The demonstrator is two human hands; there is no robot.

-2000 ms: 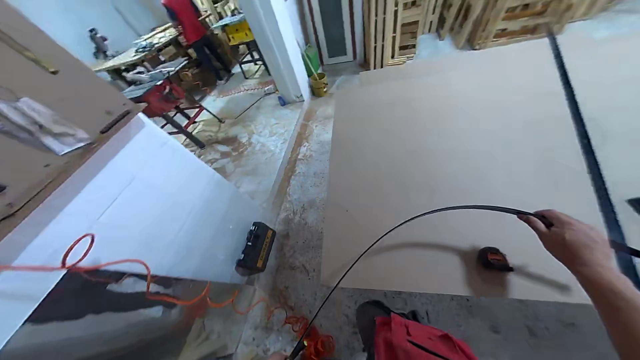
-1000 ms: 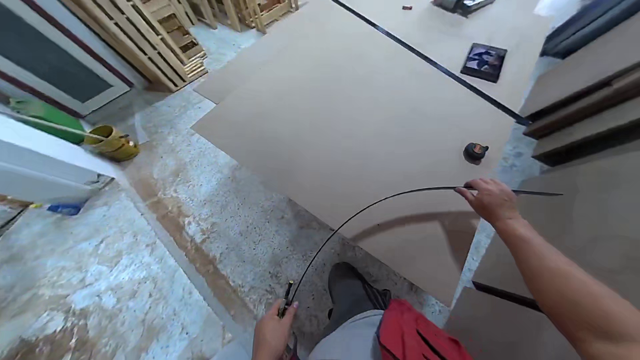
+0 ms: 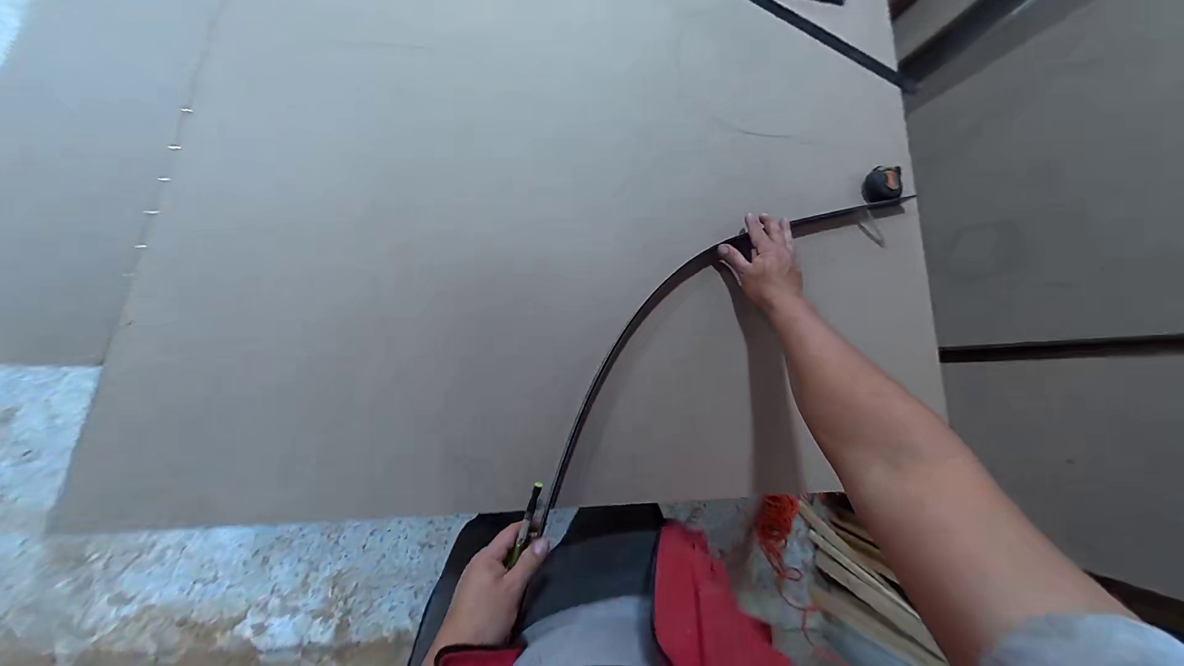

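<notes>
A thin black flexible strip [image 3: 603, 370] curves in an arc over a large tan sheet panel [image 3: 370, 277]. My right hand [image 3: 770, 264] grips the strip where it bends toward the right, low over the panel. At the panel's near edge my left hand [image 3: 495, 583] holds the strip's lower end together with a slim dark pen-like tool [image 3: 528, 518] that has a yellow-green tip. A black and orange tape measure [image 3: 882, 184] lies near the panel's right edge, beside the strip's far end.
Another dark strip [image 3: 832, 42] crosses the panel's upper right corner. More panels [image 3: 1064, 231] stand or lie on the right. Below the near edge are an orange cord [image 3: 775, 532] and wooden slats [image 3: 865, 573]. Speckled floor [image 3: 277, 583] shows at lower left.
The view has turned down onto the panel. The strip, held in the air before, is now low over the panel, its right end beside the tape measure.
</notes>
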